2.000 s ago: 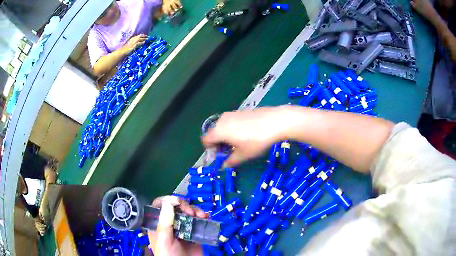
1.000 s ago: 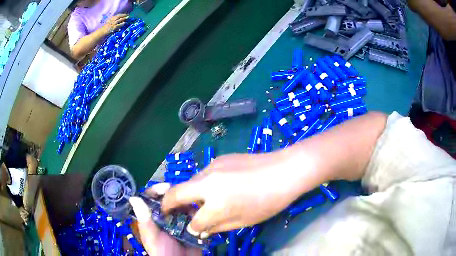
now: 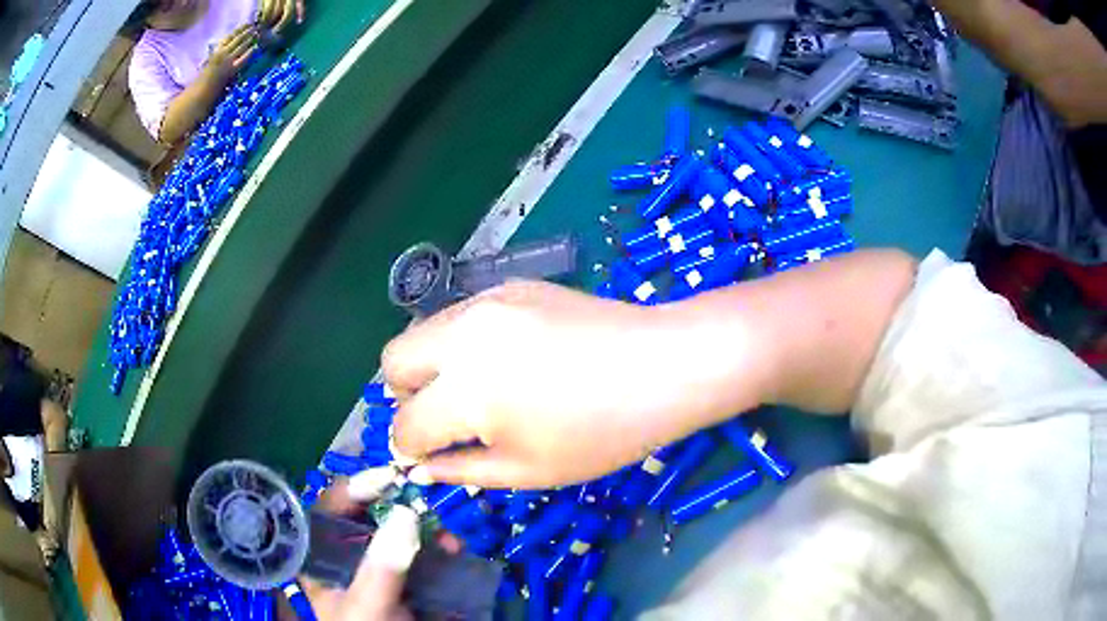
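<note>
My left hand (image 3: 370,564), with white-capped fingertips, holds a dark grey fan body at the bottom left. Its round spoked head (image 3: 249,524) points left and its handle trough (image 3: 449,580) points right. My right hand (image 3: 522,376) is over the handle, its thumb and fingertips at a small greenish piece (image 3: 401,495), likely the circuit board, close to my left thumb. Whether the right fingers grip it is blurred. A second fan body (image 3: 516,261) lies behind my right hand on the rail. Blue battery cells (image 3: 716,491) lie partly under my right hand and forearm.
More blue cells (image 3: 734,194) lie beyond my forearm. Grey housings (image 3: 826,85) are heaped at the far right. The dark green belt (image 3: 328,243) runs past the pale rail (image 3: 571,127). A carton (image 3: 91,570) with cells stands lower left. A person in purple (image 3: 182,61) sits opposite.
My right hand first reached near the rail, then came to the held fan body, and now sits slightly higher over its handle. The second fan body lies uncovered behind it. The view has shifted rightward.
</note>
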